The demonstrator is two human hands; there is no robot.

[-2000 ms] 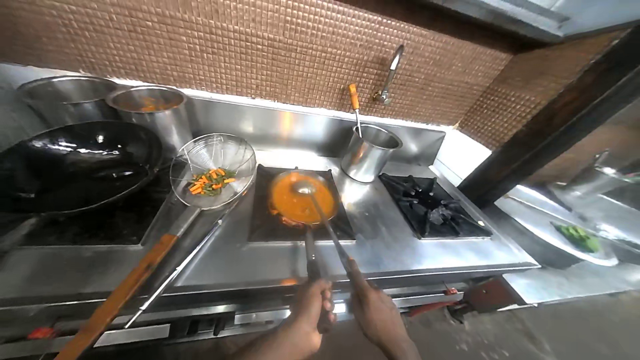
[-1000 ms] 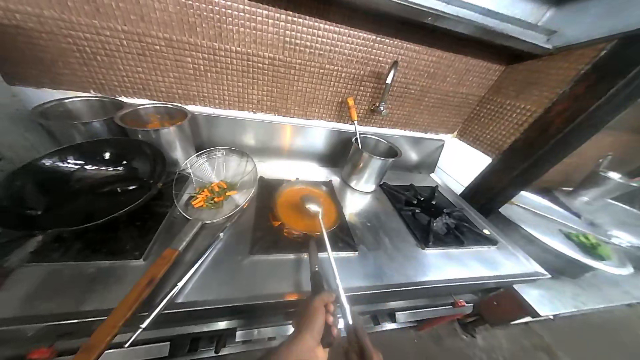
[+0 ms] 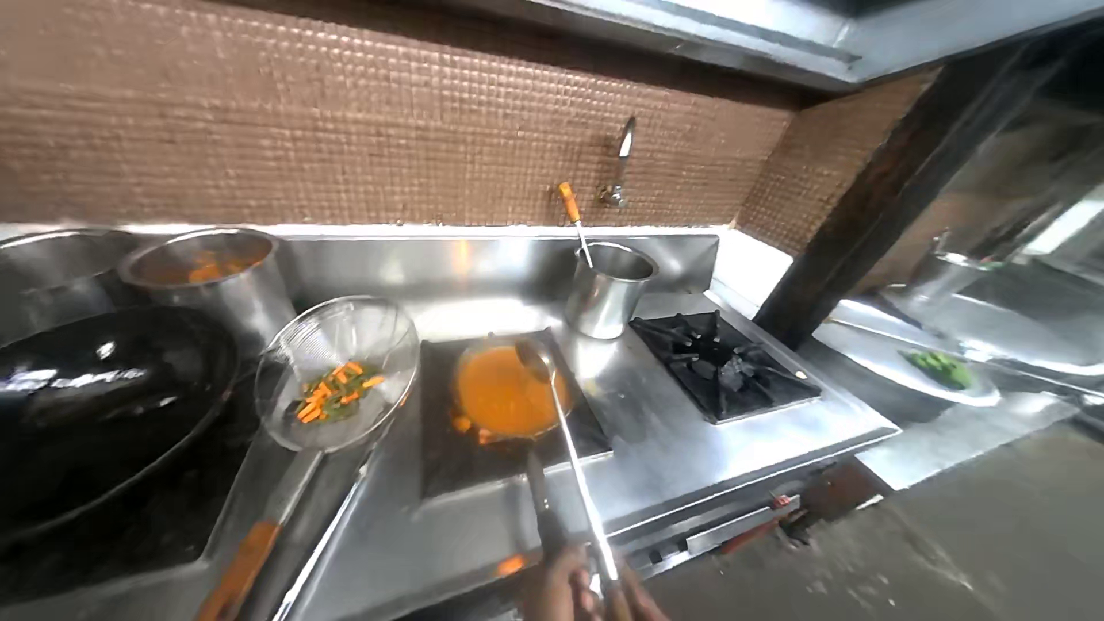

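Observation:
A pan of orange sauce [image 3: 504, 392] sits on the middle burner, its dark handle pointing toward me. My left hand [image 3: 556, 586] is closed around the end of that handle at the bottom edge. Beside it my right hand [image 3: 628, 599], partly cut off by the frame, grips the long metal handle of a ladle [image 3: 576, 457]. The ladle's bowl is at the upper right part of the pan, over the sauce. Left of the pan, a wire mesh strainer [image 3: 293, 354] with a wooden handle holds cut orange and green vegetables [image 3: 336, 392].
A black wok [image 3: 112, 405] stands at the left, with steel pots [image 3: 203, 267] behind it. A steel pot [image 3: 608, 289] holding an orange-handled utensil is behind the pan, below a wall tap [image 3: 619, 164]. Another burner [image 3: 724, 362] lies right. A tray with green vegetables [image 3: 940, 369] is farther right.
The ladle's bowl has moved from within the sauce to the pan's upper right side. My right hand has come down close beside my left hand since two seconds ago.

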